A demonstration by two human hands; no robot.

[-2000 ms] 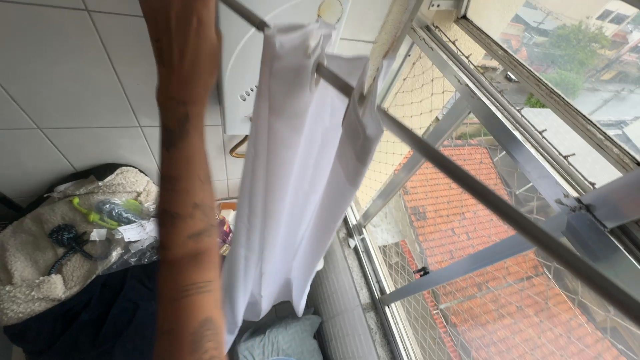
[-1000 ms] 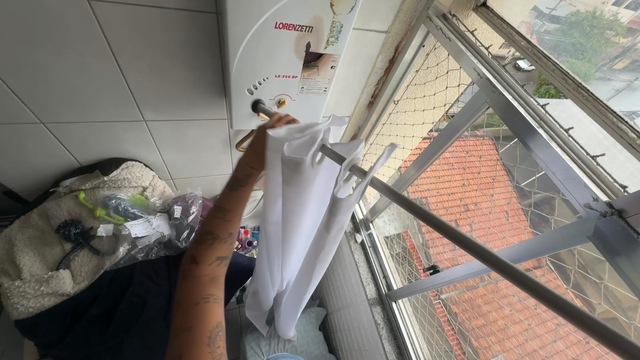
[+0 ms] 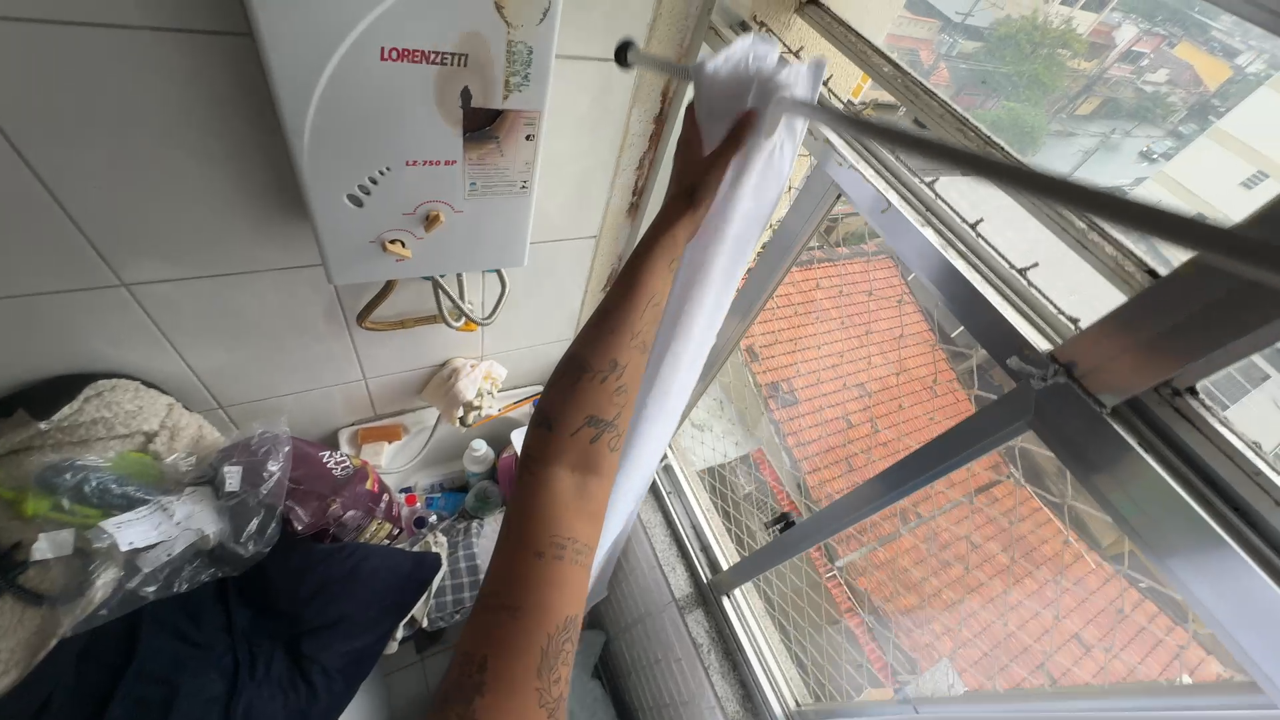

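My left hand (image 3: pixel 712 165) reaches up from the bottom of the head view and grips the bunched top of a white curtain (image 3: pixel 665 375). The fingers are partly hidden by the cloth. A grey metal curtain rod (image 3: pixel 950 155) passes through the bunched top and runs off the right edge. Its dark-capped end (image 3: pixel 626 53) sticks out left of the cloth, near the wall corner beside the window. The curtain hangs down behind my forearm. My right hand is not in view.
A white Lorenzetti water heater (image 3: pixel 430 130) hangs on the tiled wall at left, with hoses (image 3: pixel 465 305) below. The netted window (image 3: pixel 860 480) fills the right. Bottles (image 3: pixel 480 470), a plastic bag (image 3: pixel 170 520) and dark cloth (image 3: pixel 250 620) lie low at left.
The rod's end and the curtain top have moved from in front of the heater to the right, toward the window corner. My left hand has moved with them, gripping the cloth.
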